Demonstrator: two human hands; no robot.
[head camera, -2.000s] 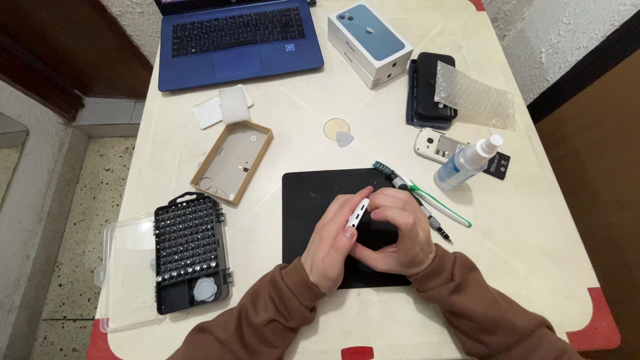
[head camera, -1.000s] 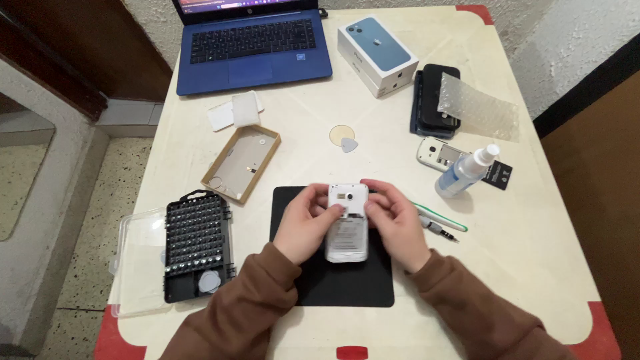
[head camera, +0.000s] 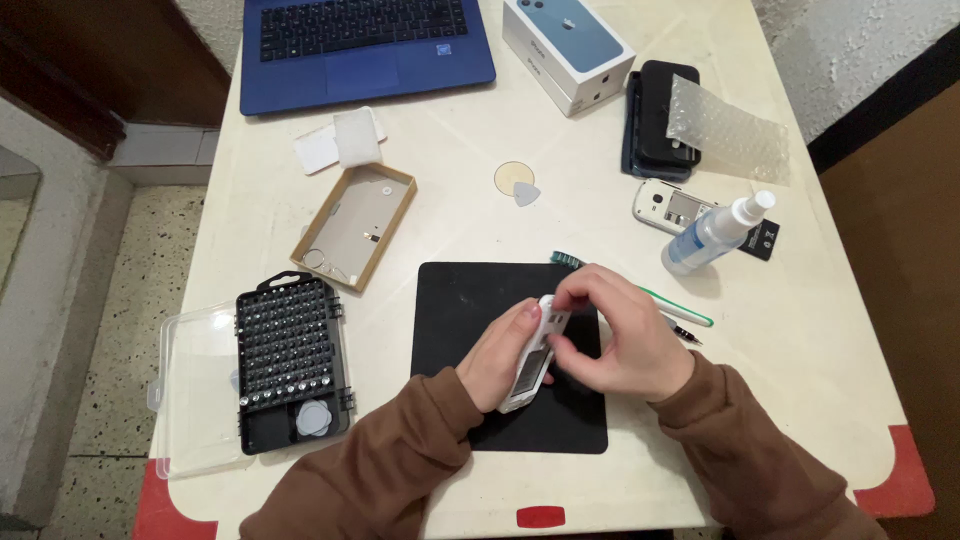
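A white mobile phone (head camera: 534, 360) with its back uncovered is tilted on its side above a black mat (head camera: 465, 315). My left hand (head camera: 499, 352) grips it along its left edge, thumb near the top. The fingertips of my right hand (head camera: 619, 337) touch the phone's upper right edge, thumb and forefinger apart in a curve. A toothbrush (head camera: 679, 306) with green bristles and a screwdriver (head camera: 684, 330) lie partly hidden behind my right hand.
Left stands an open bit case (head camera: 285, 360) and a shallow cardboard tray (head camera: 394, 225) of small parts. Behind are a blue laptop (head camera: 367, 75) and a phone box (head camera: 562, 60). A spray bottle (head camera: 705, 236), another opened phone (head camera: 660, 202), black phone cases (head camera: 656, 127) and bubble wrap (head camera: 731, 135) are right.
The phone has turned from lying nearly face-on to the view to standing tilted on edge. My right hand has lifted into a curved pose beside its top. The view has shifted noticeably.
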